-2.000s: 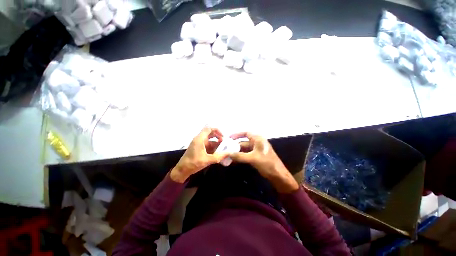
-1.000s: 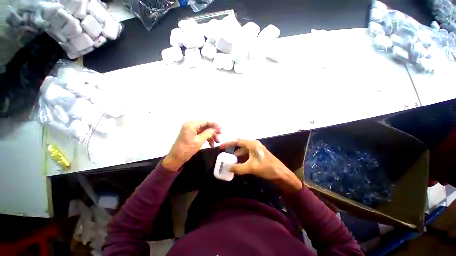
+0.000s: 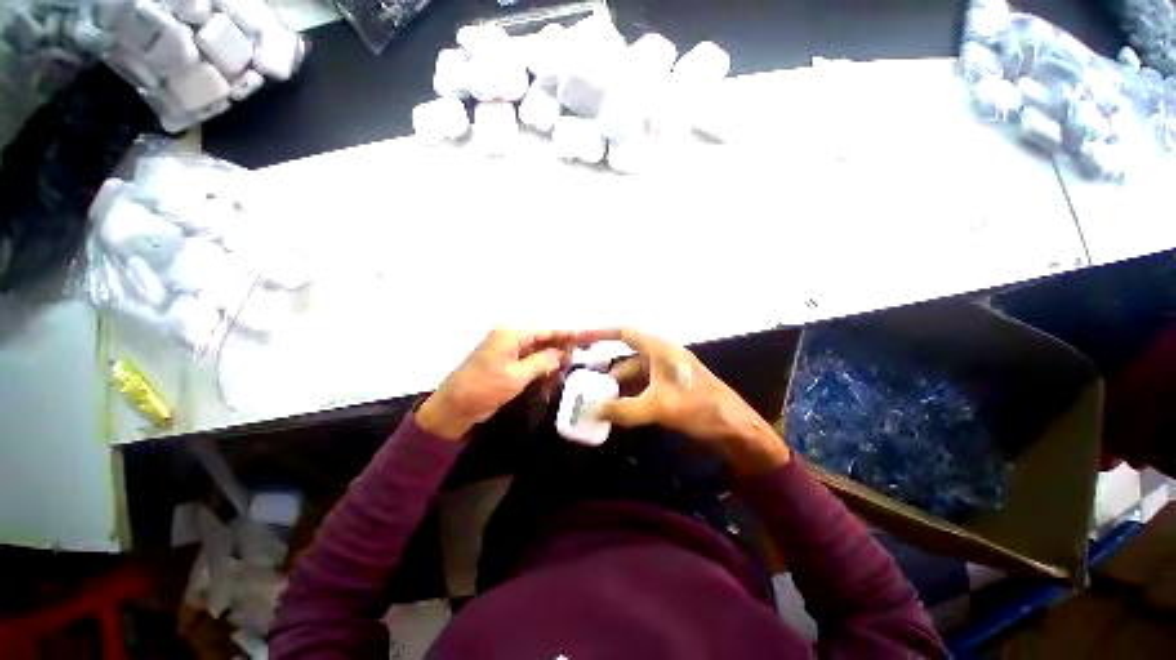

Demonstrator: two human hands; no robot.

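Observation:
A white plastic housing (image 3: 587, 409) with a small dark print on its face is held over the bench's front edge. My right hand (image 3: 673, 393) grips it between thumb and fingers. A white part of it, or a second white piece, shows above, between the fingers. My left hand (image 3: 493, 377) is close on its left, fingertips at the housing's upper left. Whether the left fingertips pinch a small part cannot be told. A loose pile of white housings (image 3: 583, 90) lies at the bench's centre back.
A clear bag of housings (image 3: 161, 245) and a yellow tube (image 3: 139, 392) lie at left. A larger bag (image 3: 200, 58) is behind. Another bag (image 3: 1045, 97) is back right. An open carton (image 3: 1064, 451) with shiny clear plastic pieces (image 3: 890, 432) stands below the bench edge, right.
Two seconds ago both hands held the housing. Then my left hand came away from it, and now its fingertips are back at the housing. The housing has tilted in my right hand, its print facing up.

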